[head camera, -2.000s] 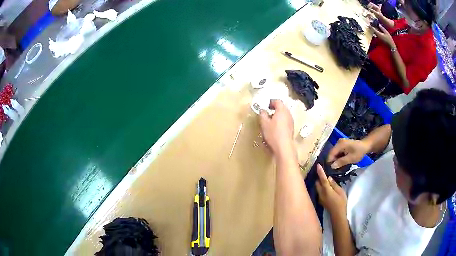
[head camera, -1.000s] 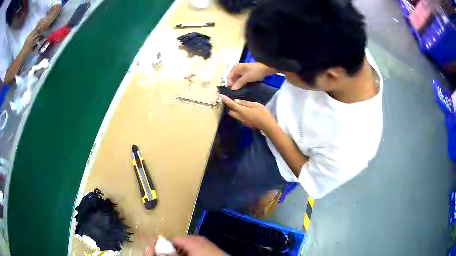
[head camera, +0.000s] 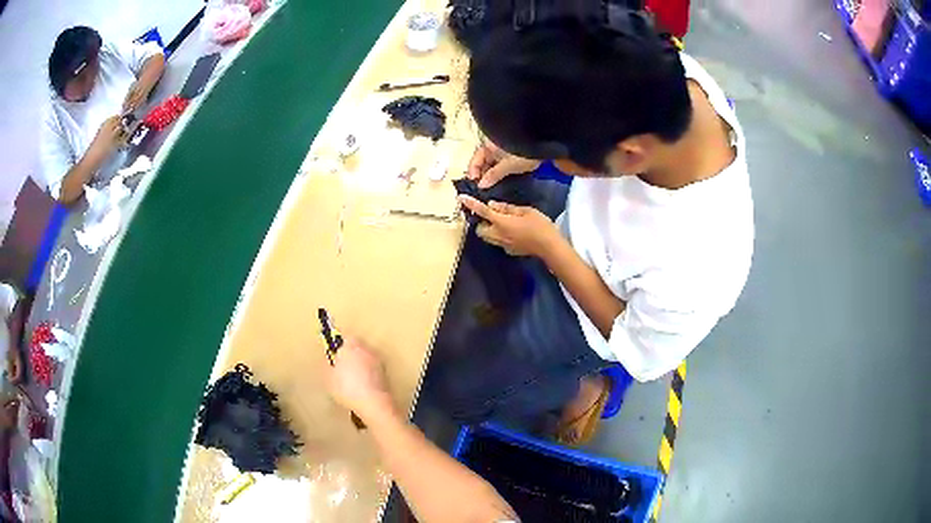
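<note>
The black and yellow utility knife (head camera: 328, 329) lies at an angle on the tan bench, its front end and butt showing on either side of my right hand (head camera: 357, 376). My right hand is closed over the knife's middle; the fingers are partly hidden. My left hand is not in view. A spiky black bundle (head camera: 245, 424) lies on the bench to the left of my hand. A small yellow tube (head camera: 237, 488) lies below the bundle, beside a glaring white patch.
A person in a white shirt (head camera: 664, 245) sits at the bench's right edge, handling black parts. A blue crate (head camera: 559, 465) stands on the floor. The green belt (head camera: 174, 266) runs along the left. A pen-like tool (head camera: 413, 83), white cup (head camera: 422, 32) and black bundle (head camera: 417, 116) lie farther up.
The view has shifted. My right hand has moved from the bottom edge, where it held a white object, up onto the utility knife. The white object no longer shows in it.
</note>
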